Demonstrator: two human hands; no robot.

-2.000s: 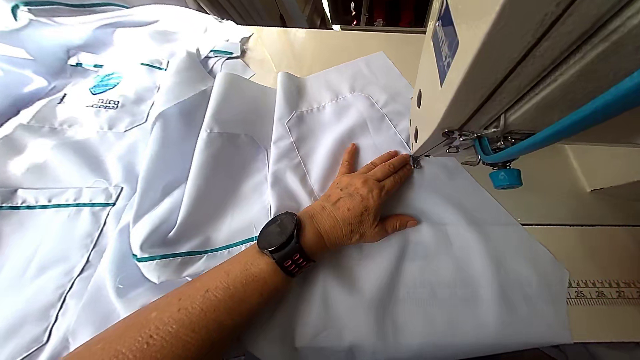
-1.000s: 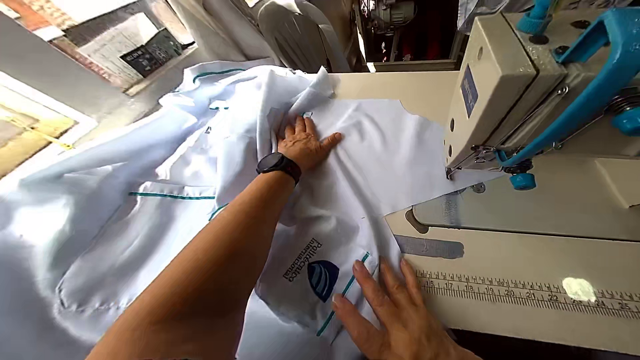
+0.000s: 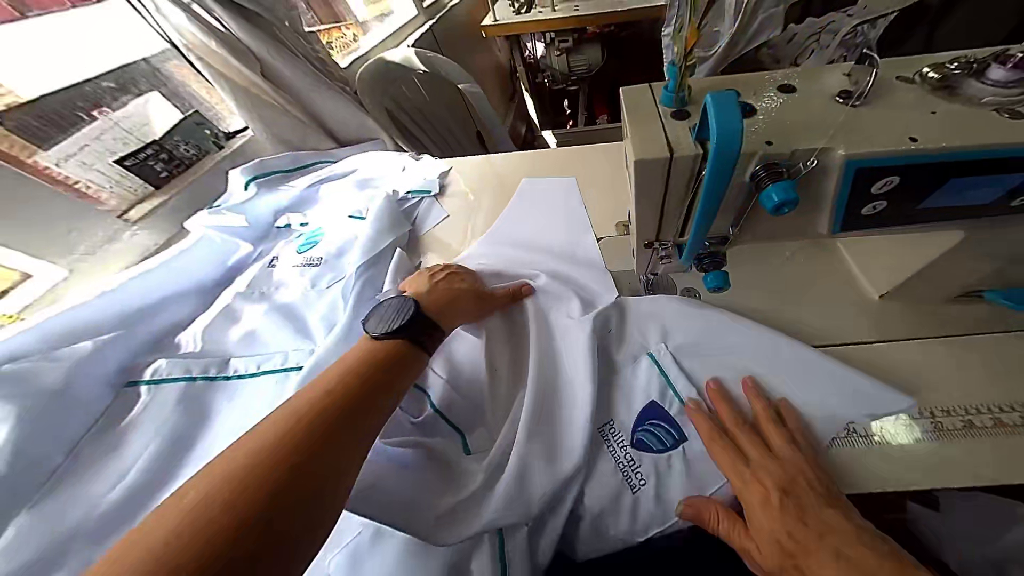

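Observation:
White garment fabric lies in loose folds in front of the sewing machine. My left hand, a dark watch on its wrist, grips a fold of it, with the thumb pointing right and the fingertips hidden. On the fabric's right part, my right hand rests flat with fingers spread, beside a pocket with teal trim and a dark blue embroidered emblem. The needle and presser foot area is just behind the fabric's edge. Another white garment with teal trim lies at the left.
A measuring tape strip runs along the table at the right. Behind the table stand a covered chair and another machine table with a motor under it. A curtain hangs by the window at the upper left.
The fabric has come away from the presser foot and turned, and the emblem pocket now lies further right. My right hand, absent two seconds ago, is on the fabric. The view has shifted.

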